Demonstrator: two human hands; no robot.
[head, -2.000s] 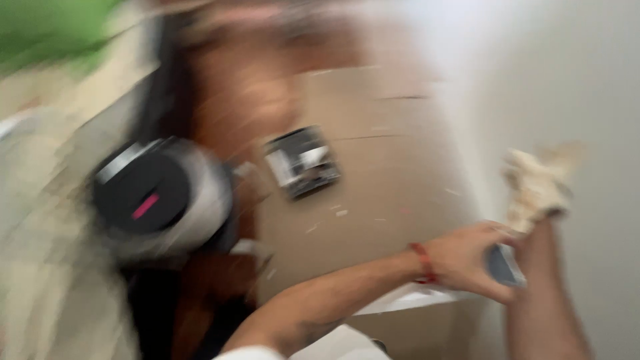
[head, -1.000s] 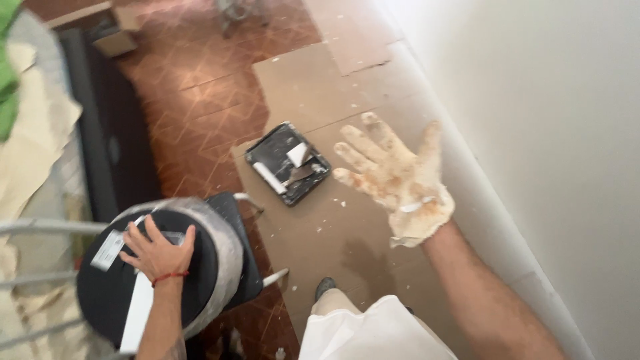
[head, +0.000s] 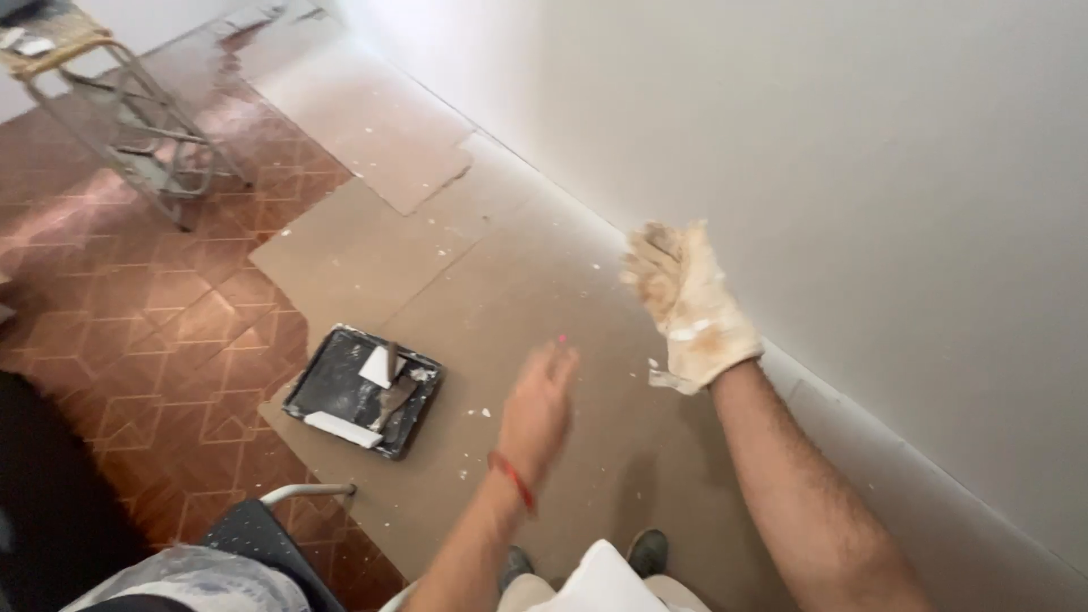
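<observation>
My right hand (head: 693, 310) wears a stained, cream-coloured work glove and is held up near the pale wall, its fingers partly curled; I see nothing in it. My bare left hand (head: 540, 408), a red band at its wrist, is blurred over the cardboard. A small pink spot shows at its fingertips, too blurred to identify. Left of it on the cardboard lies a black tray (head: 327, 374) with white residue, holding a putty knife (head: 397, 399), a white triangular piece (head: 380, 367) and a white strip (head: 344, 428).
Cardboard sheets (head: 510, 280) cover the floor along the wall (head: 816, 170). Reddish patterned tiles (head: 187, 340) lie to the left. A metal-legged stool (head: 64, 55) stands at upper left. At lower left are a dark seat (head: 263, 544) and a plastic-wrapped object (head: 200, 586).
My left hand has left the black round lid at lower left and is over the cardboard. My gloved right hand's spread fingers have curled. The view has shifted.
</observation>
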